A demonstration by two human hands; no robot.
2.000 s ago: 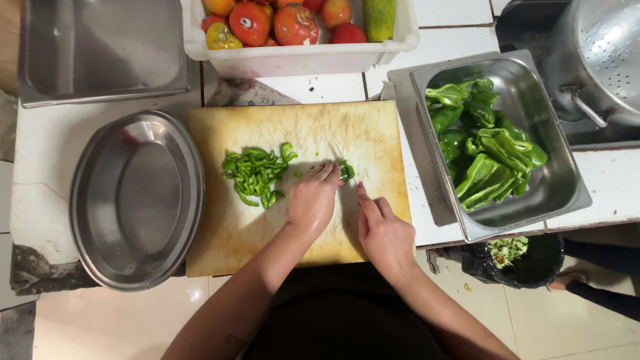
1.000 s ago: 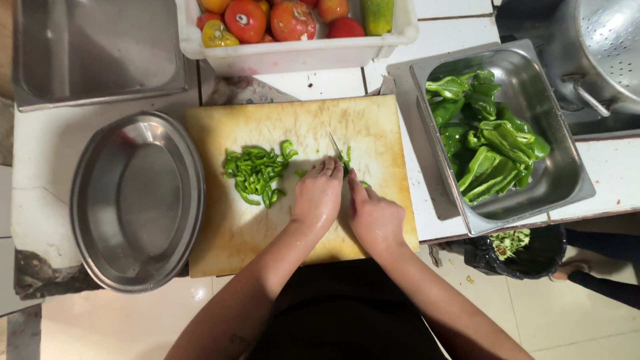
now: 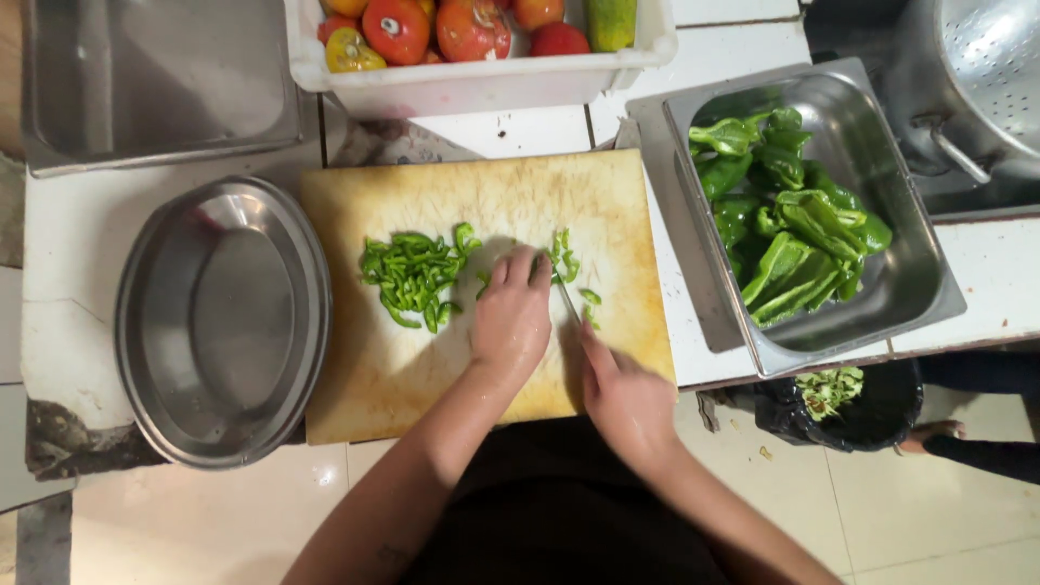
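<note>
On the worn cutting board (image 3: 487, 398), my left hand (image 3: 512, 313) presses down on a piece of green pepper (image 3: 554, 275), mostly hidden under its fingertips. My right hand (image 3: 626, 398) grips a knife (image 3: 570, 302) whose blade points away from me, close beside the left fingers. Chopped green pepper strips (image 3: 418, 272) lie in a pile left of my left hand. A few cut pieces (image 3: 566, 256) lie by the blade, and others to its right. At the right, halved green peppers (image 3: 800, 244) fill part of a steel pan (image 3: 902, 301).
An oval steel dish (image 3: 244, 325) stands left of the board, below a rectangular steel pan (image 3: 162, 89). Behind the board is a white crate (image 3: 479, 89) of tomatoes. An aluminium colander (image 3: 983, 89) is at the far right. A lined bin (image 3: 894, 406) holds scraps, near another person's foot.
More cut pieces lie around the blade than before. My right hand, lower on the board two seconds ago, came up against the left fingers and is now slightly apart from them again.
</note>
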